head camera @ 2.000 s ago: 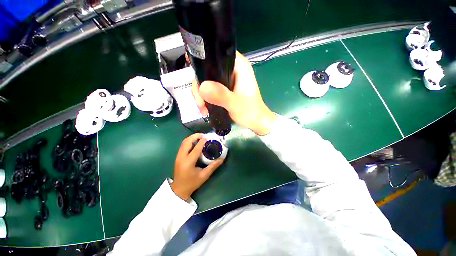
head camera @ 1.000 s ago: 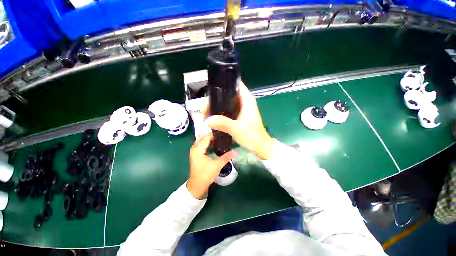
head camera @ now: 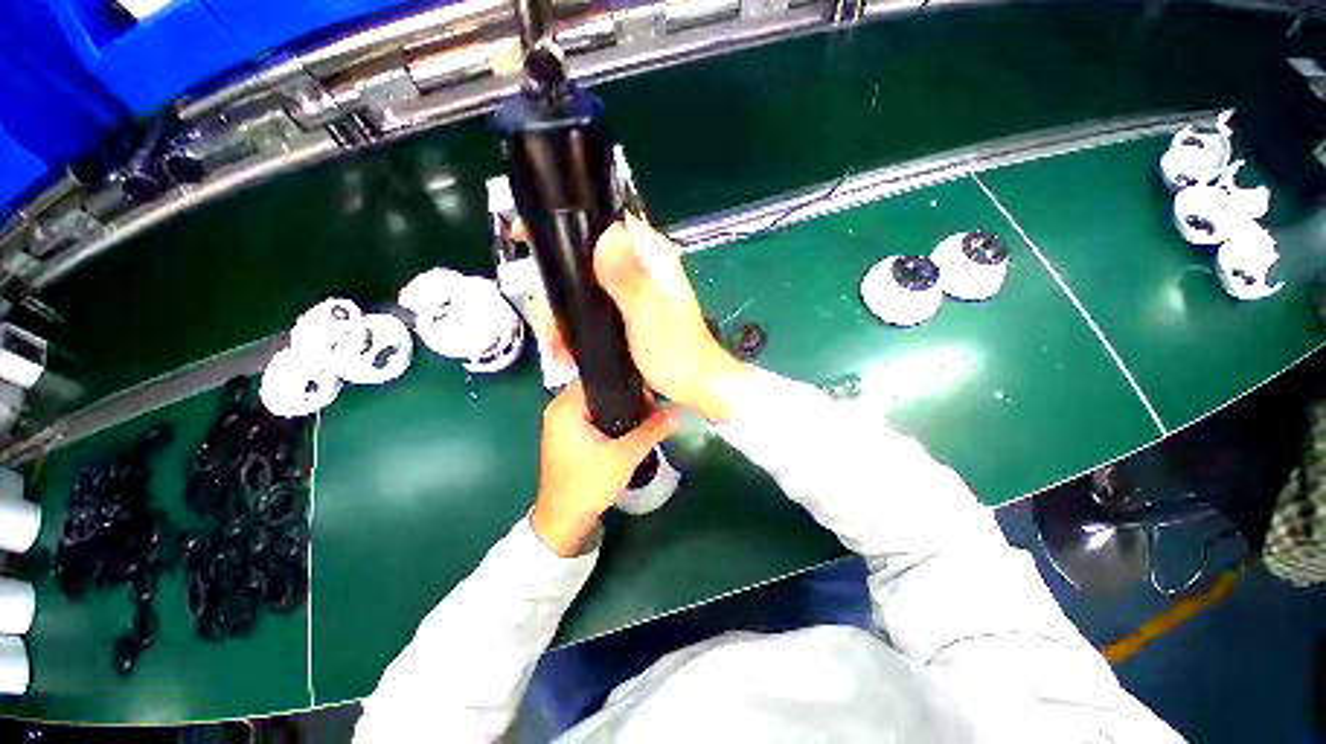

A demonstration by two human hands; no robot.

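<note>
My right hand [head camera: 657, 313] is closed around the black electric screwdriver [head camera: 570, 233], which hangs steeply over the work. My left hand [head camera: 585, 462] is at the screwdriver's lower end, its thumb and fingers against the tool, and partly covers a white housing [head camera: 650, 491] on the green mat. A bit of a black fitting shows in the housing. The driver tip is hidden. Whether my left hand grips the tool, the housing or both cannot be told.
The white screw feeder [head camera: 505, 240] stands behind the screwdriver. White housings [head camera: 463, 316] and black plastic parts [head camera: 247, 523] lie at left. Two white domes with black fittings [head camera: 903, 288] and several white pieces [head camera: 1223, 212] lie right. A small dark ring [head camera: 749, 340] lies right of my right hand.
Since two seconds ago, my left hand has moved from the housing's side up to the screwdriver's lower end. The screwdriver has come down over the housing. The camera view has shifted.
</note>
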